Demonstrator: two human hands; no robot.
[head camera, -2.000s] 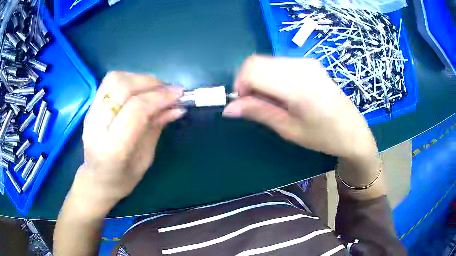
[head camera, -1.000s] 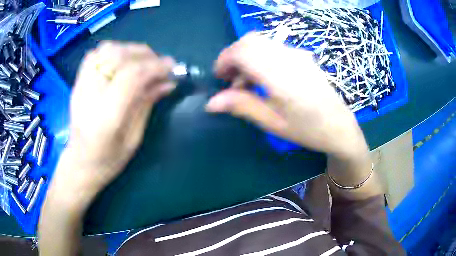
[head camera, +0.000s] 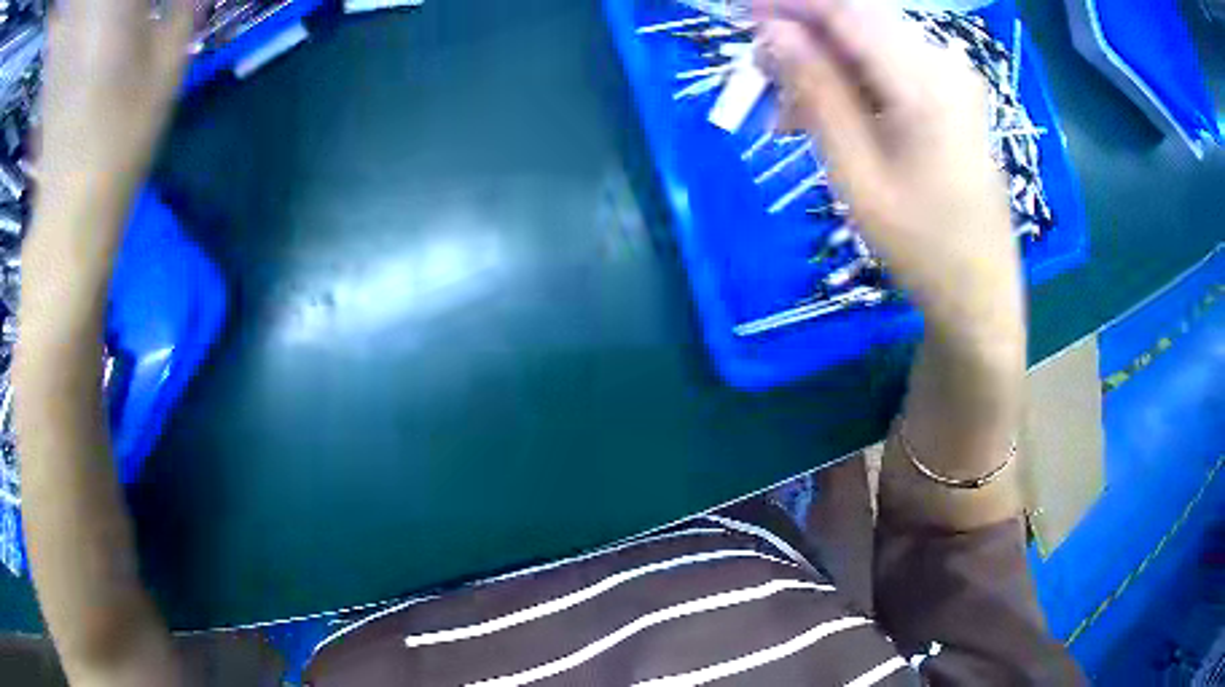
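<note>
My left hand (head camera: 114, 81) is at the top left, blurred and partly cut off by the top edge, over the trays there; its fingertips and anything in them do not show. My right hand (head camera: 893, 134) is over the right blue parts tray (head camera: 732, 255), fingers at its far part near the top edge. Whether it holds anything cannot be told. Thin rods (head camera: 806, 311) with dark ends lie in that tray, and a white piece (head camera: 738, 97) lies beside the right fingers. The left blue tray (head camera: 175, 289) is partly hidden under my left forearm.
A far blue tray (head camera: 255, 27) with a pale label stands at the top left. Another blue tray (head camera: 1155, 67) is at the top right. The bench's curved front edge runs before my striped top. A brown cardboard piece (head camera: 1068, 450) is below the bench at the right.
My hands have moved apart from the middle: the left up and left, the right up and right over the rods. The white sleeve assembly between them no longer shows.
</note>
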